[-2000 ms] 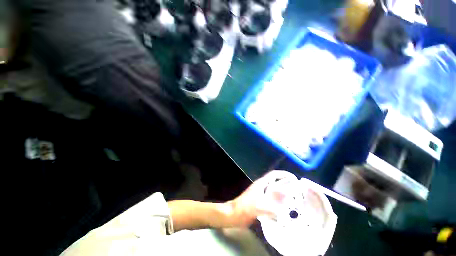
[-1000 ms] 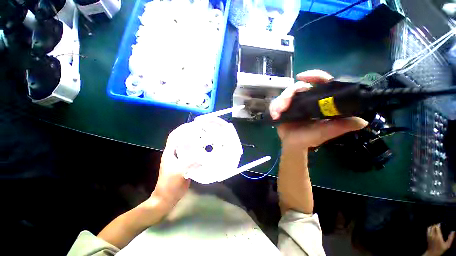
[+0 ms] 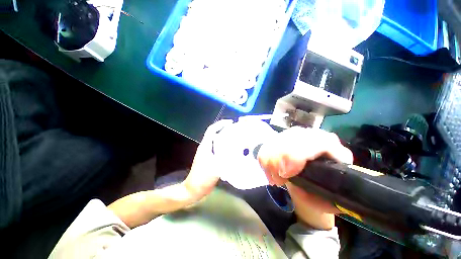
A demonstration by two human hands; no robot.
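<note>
My left hand [image 3: 204,169] holds a white round camera housing [image 3: 235,164] by its left side, above the bench's front edge. The round base faces up and shows a dark centre hole. My right hand [image 3: 303,152] grips a black electric screwdriver [image 3: 369,189] with its front end toward the housing. My right fingers are at the housing's right side and cover part of it. The screwdriver tip is hidden or too blurred to tell. A thin blue lead wire hangs below the housing.
A blue tray [image 3: 157,56] full of white rings lies behind the housing. A screw feeder [image 3: 323,98] stands behind my right hand. A black-and-white housing [image 3: 93,48] is at the left. Black parts [image 3: 379,152] lie at the right. A second blue bin [image 3: 409,23] is at the back right.
My right hand has brought the screwdriver from beside the feeder down to the housing and turned it. The view has shifted, so the tray and feeder appear farther right.
</note>
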